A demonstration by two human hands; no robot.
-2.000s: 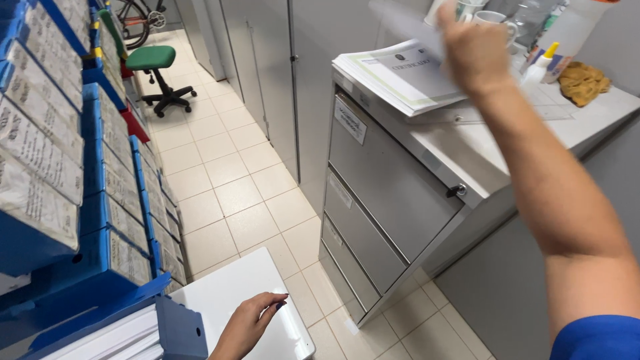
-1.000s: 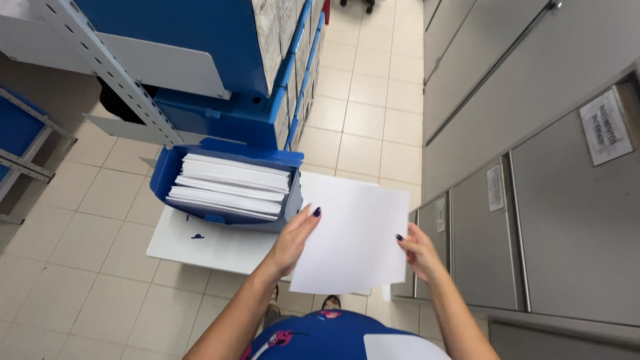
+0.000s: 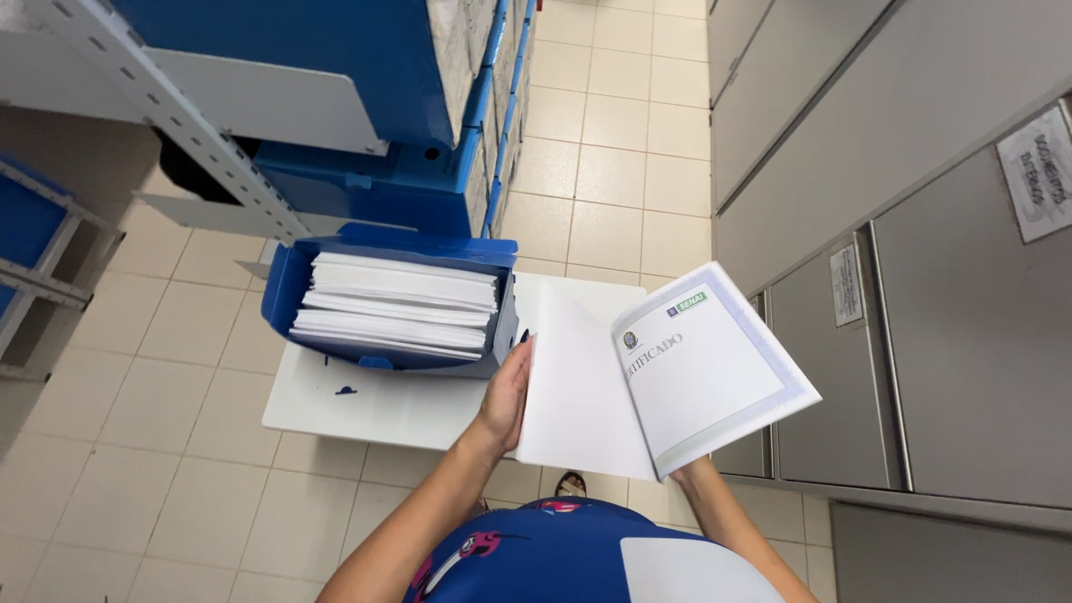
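Observation:
A stack of certificate sheets [image 3: 712, 368] with a pale blue border lies spread like an open booklet in front of me, its blank white side [image 3: 582, 394] to the left. My left hand [image 3: 507, 394] grips the left edge of the blank part. Beneath the right part is my right hand [image 3: 691, 473], its fingers mostly hidden by the sheets. Just left of my left hand, an open blue file box [image 3: 389, 364] filled with upright white papers [image 3: 398, 301] rests on a white tabletop [image 3: 377, 410].
Blue archive boxes [image 3: 368, 180] fill a metal shelf rack at upper left, with its perforated upright [image 3: 193, 142] behind the file box. Grey filing cabinet drawers [image 3: 829, 368] line the right side. A tiled floor [image 3: 607, 159] runs between. Small dark blue pieces [image 3: 345, 390] lie on the tabletop.
A second ago both hands held a blank white face upward; now the sheets are parted and a printed certificate face shows. My right hand has passed under them.

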